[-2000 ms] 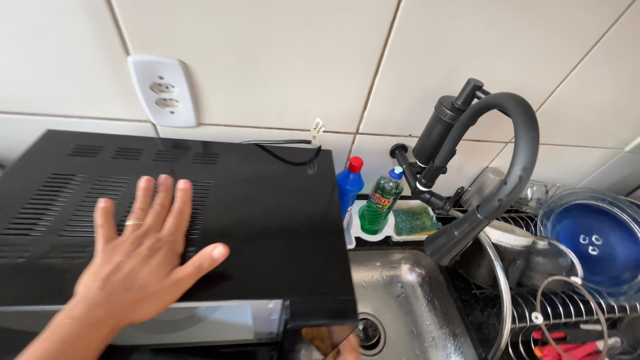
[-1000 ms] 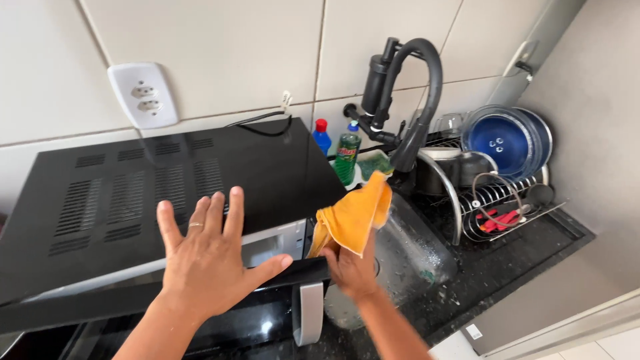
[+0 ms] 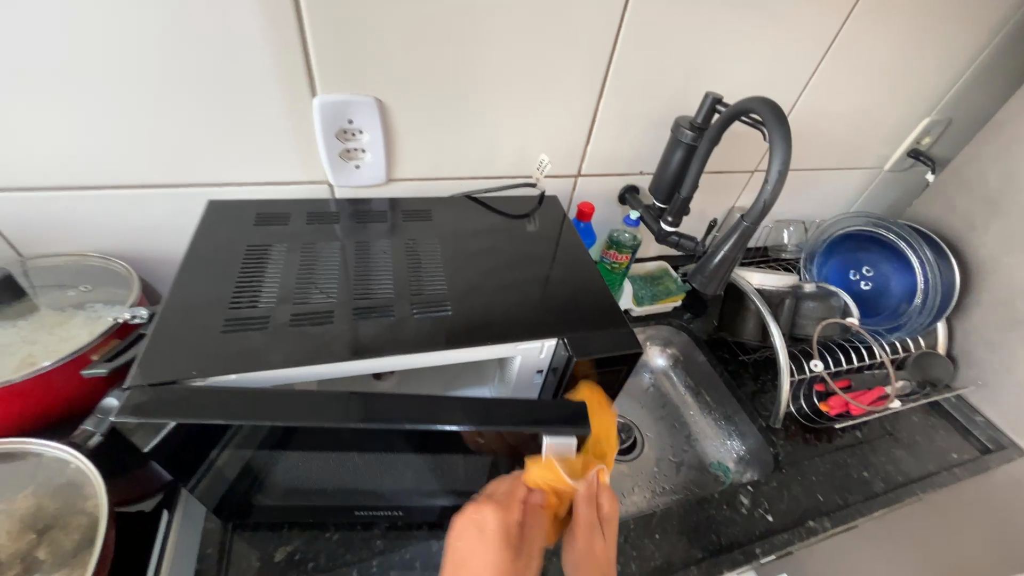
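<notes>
A black microwave oven [image 3: 504, 272] stands beside the sink with its door [image 3: 360, 408] partly open. Both hands grip an orange cloth [image 3: 600, 424] at the right end of that door, around its pale handle [image 3: 559, 446]. My left hand [image 3: 498, 524] pinches the cloth on its left side, and my right hand [image 3: 590, 528] holds it close by on the right. The cloth's upper part rises past the door's edge, near the front corner of the oven body. Some fingertips are hidden in its folds.
A steel sink [image 3: 688, 416] lies right, under a black faucet [image 3: 768, 176]. Beyond stands a dish rack [image 3: 780, 352] with blue dishes [image 3: 864, 272]. Detergent [image 3: 620, 252] and a sponge tray [image 3: 656, 288] sit behind. Red pot [image 3: 48, 392] and another lidded pot [image 3: 48, 512] are at left.
My left hand, above the microwave's front with fingers spread a second ago, has moved right and taken hold of the cloth beside my right hand. The microwave door now stands visibly ajar.
</notes>
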